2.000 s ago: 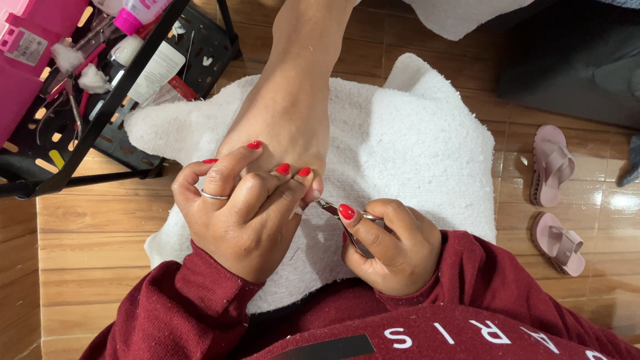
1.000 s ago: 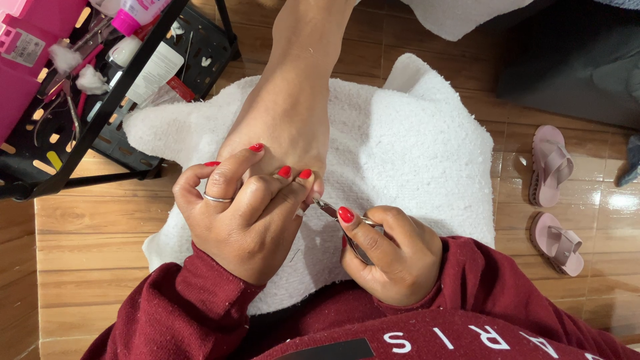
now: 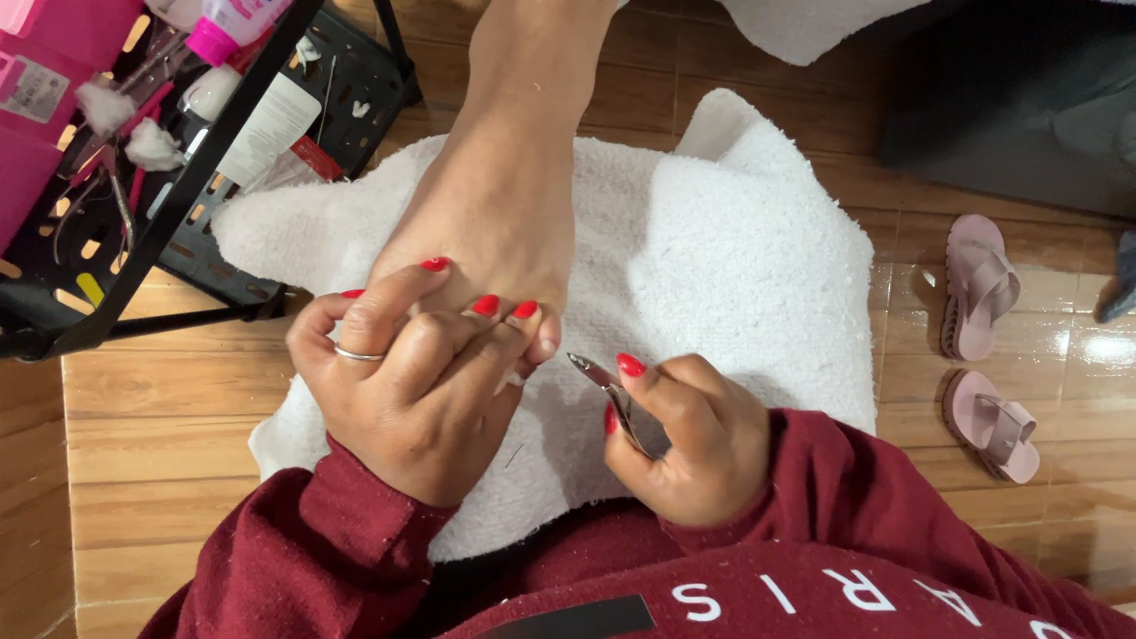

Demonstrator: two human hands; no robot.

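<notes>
Another person's bare foot [image 3: 497, 204] rests on a white towel [image 3: 728, 266], its toes toward me. My left hand [image 3: 426, 373] is wrapped over the front of the foot and grips the toes, with one outer toe [image 3: 546, 335] showing past my fingers. A bit of white material, perhaps cotton, shows beside my left fingers. In my right hand [image 3: 697, 435] is a pair of metal cuticle nippers [image 3: 603, 380], held between thumb and fingers. The nippers' tip points at the outer toe, a small gap apart from it. My left hand hides most of the toes.
At the upper left stands a black cart [image 3: 204, 169] holding pink boxes, bottles, cotton balls [image 3: 153, 145] and metal tools. Pink sandals [image 3: 981, 288] lie on the wood-look floor at the right. A dark block-shaped object [image 3: 1012, 106] is at the upper right.
The nippers in my right hand have moved from against the outer toe to a little right of it. My left hand keeps its grip on the foot.
</notes>
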